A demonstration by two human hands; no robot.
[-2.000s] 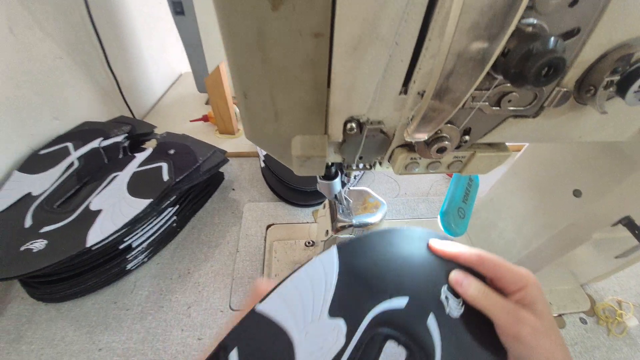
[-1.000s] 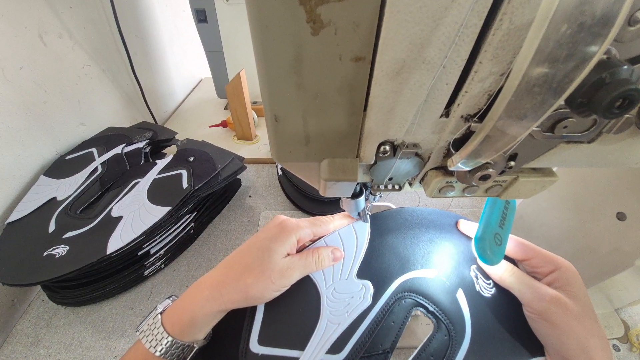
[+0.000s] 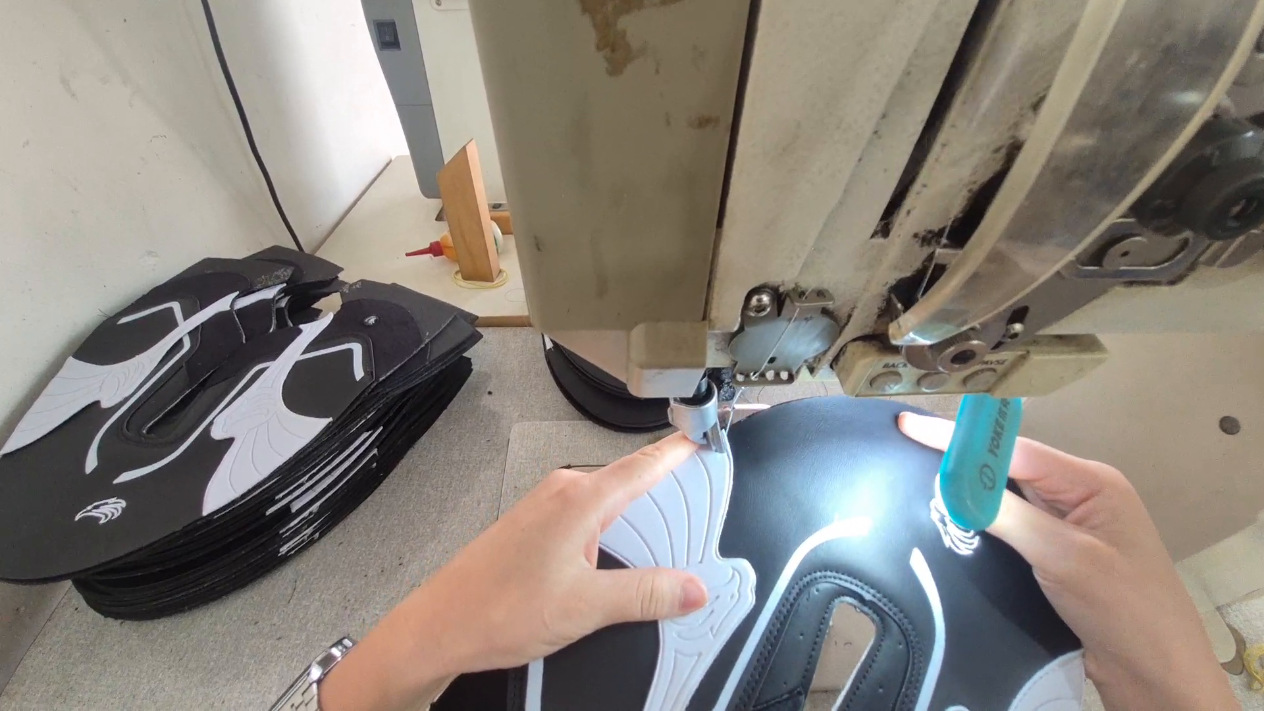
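A black leather-like panel with white wing-shaped appliqué (image 3: 839,474) lies under the presser foot (image 3: 699,417) of an industrial sewing machine (image 3: 622,168). My left hand (image 3: 553,553), with a metal watch at the wrist, rests flat on the white wing; its index fingertip is close beside the foot and its thumb points right. My right hand (image 3: 1076,533) holds the panel's right edge, fingers on top near a small white emblem. A teal tab (image 3: 981,464) hangs from the machine in front of that hand. The needle tip is hidden at the foot.
A thick stack of similar black and white panels (image 3: 247,415) lies on the grey table at left. More dark curved pieces (image 3: 602,390) lie behind the foot. Farther back stand a wooden block (image 3: 468,212) and a small red-tipped bottle (image 3: 434,249). The machine head overhangs the work.
The panel, in front of the foot two seconds ago, is now under it. My left hand has come onto the white wing, and its index finger has straightened toward the foot since one second ago.
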